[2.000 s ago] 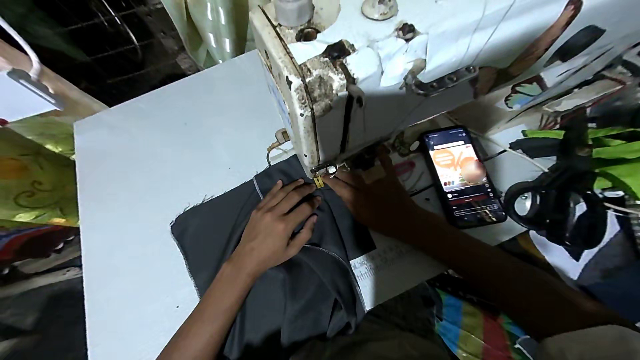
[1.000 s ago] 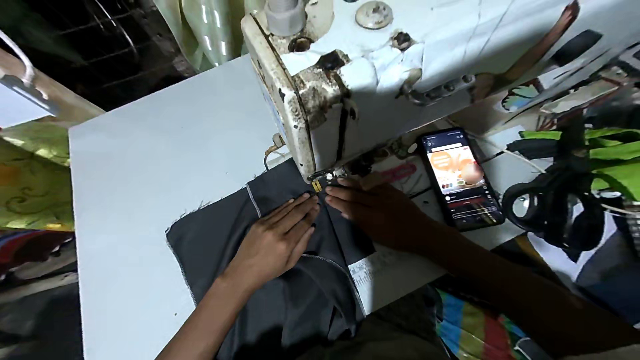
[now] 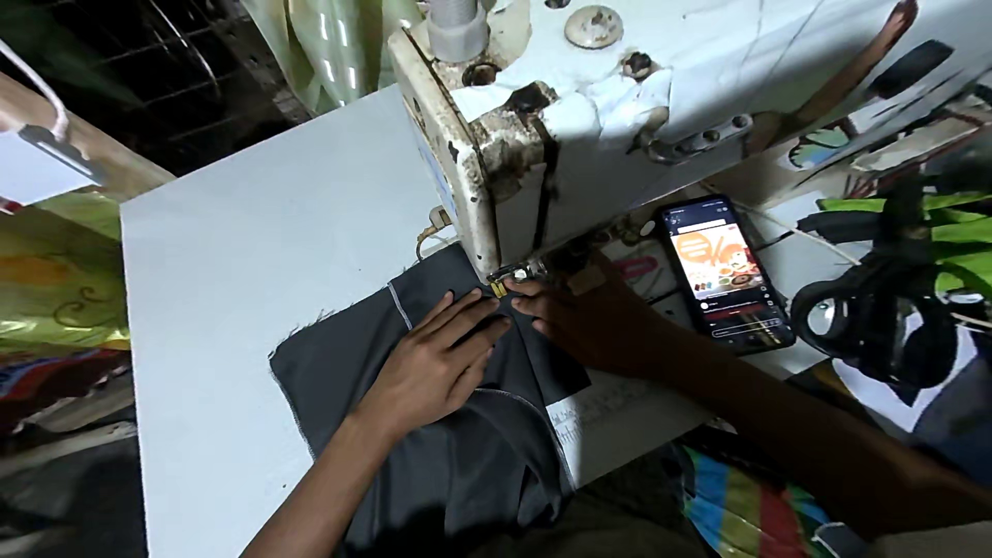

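Dark grey fabric (image 3: 341, 364) lies on the white sewing table (image 3: 232, 271), its upper part under the needle area of a worn white sewing machine (image 3: 511, 163). My left hand (image 3: 434, 360) rests flat on the fabric, fingers spread a little, fingertips just below the yellow-marked presser foot (image 3: 497, 288). At the foot's right side, my right hand (image 3: 597, 318) presses the cloth with its fingertips; part of it is in shadow behind the machine head. Neither hand visibly grips the cloth. White overlock stitching edges the fabric.
A lit smartphone (image 3: 725, 271) lies right of the machine. Beside it are black-handled scissors (image 3: 876, 333) and green strips (image 3: 961, 232). A pink object (image 3: 635, 268) sits behind my right hand. Printed ruler markings (image 3: 589, 415) show near the table's front edge.
My left hand has shifted slightly away from the presser foot since the earliest frame, and its fingers lie straighter. My right fingers have drawn back a little to the foot's right side.
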